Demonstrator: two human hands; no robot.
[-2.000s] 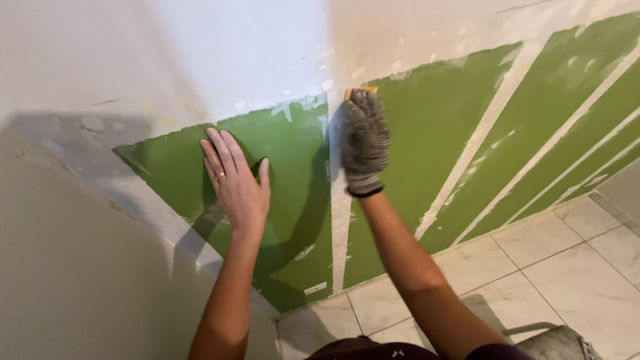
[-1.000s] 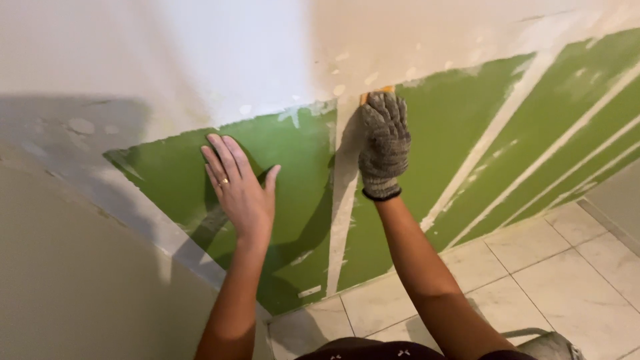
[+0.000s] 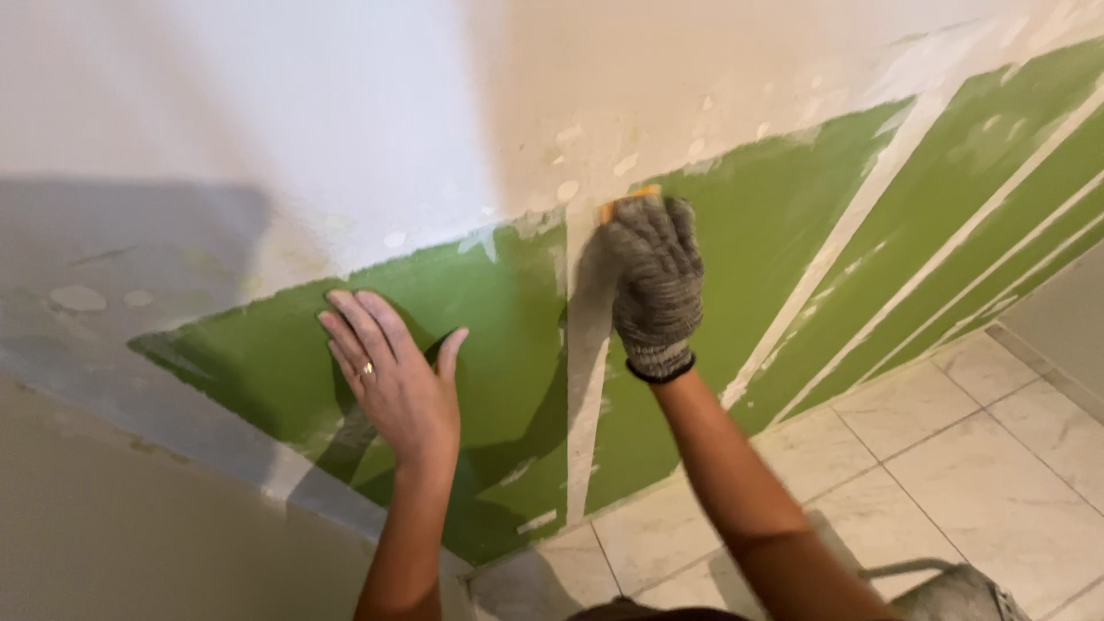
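My left hand (image 3: 397, 379), bare with a ring, rests with its fingers apart on the green wall panel (image 3: 509, 345). My right hand (image 3: 651, 276) wears a grey knitted glove with a black cuff edge. It is closed over a flat orange-edged object (image 3: 634, 198), mostly hidden under the fingers, which lies against the wall at the top edge of the green. Just left of the glove, a pale joint strip (image 3: 588, 414) runs down the wall. White filler spots dot the surface above.
More pale strips (image 3: 845, 224) cross the green wall to the right. Below it lies a floor of light marbled tiles (image 3: 975, 457). A greyish object with a curved handle (image 3: 949, 591) stands at the bottom right. A plain side wall (image 3: 129, 517) meets the panel at the left.
My gloved right hand has shifted along the top edge of the green, first to the right, then back towards the pale joint strip. My left hand stays flat on the panel.
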